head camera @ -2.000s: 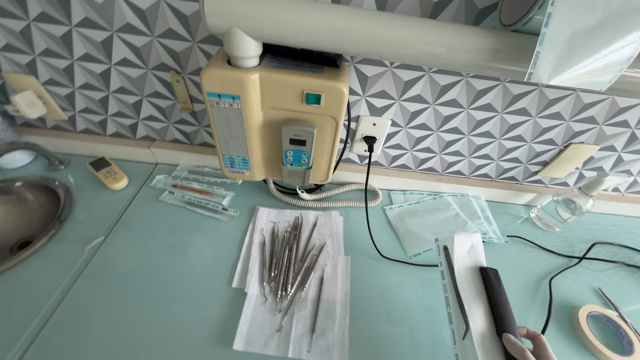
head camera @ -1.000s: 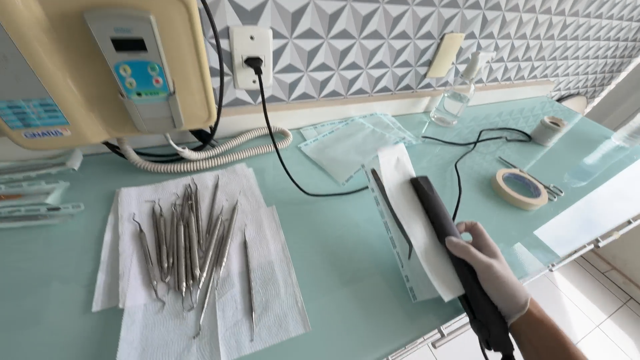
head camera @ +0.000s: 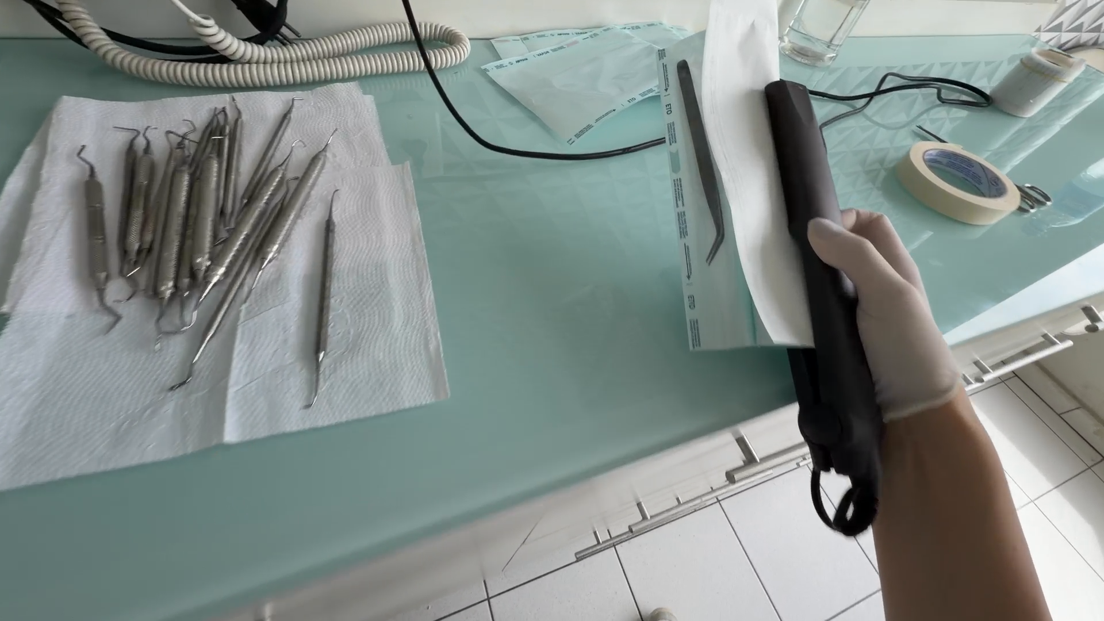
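Observation:
My gloved right hand (head camera: 888,302) is closed around a black hair-straightener-type clamp iron (head camera: 815,207), its plates over the side of a clear sterilization pouch (head camera: 707,302). Dark angled tweezers (head camera: 703,155) lie inside the pouch. A strip of white paper (head camera: 750,190) lies between the tweezers and the iron. To the left, several metal dental instruments (head camera: 203,207) rest in a pile on white paper towels (head camera: 371,345); one thin instrument (head camera: 325,293) lies apart on their right. My left hand is not in view.
More pouches (head camera: 586,78) lie at the back, near a coiled cream hose (head camera: 285,65) and a black cord (head camera: 517,153). At right are a masking tape roll (head camera: 957,183), scissor handles (head camera: 1033,197), a small white container (head camera: 1035,82) and a glass bottle (head camera: 824,30). Metal handles (head camera: 768,466) line the counter front.
The view has swung right and come closer to the counter. More of my right hand and forearm shows, still holding the black iron at the pouch.

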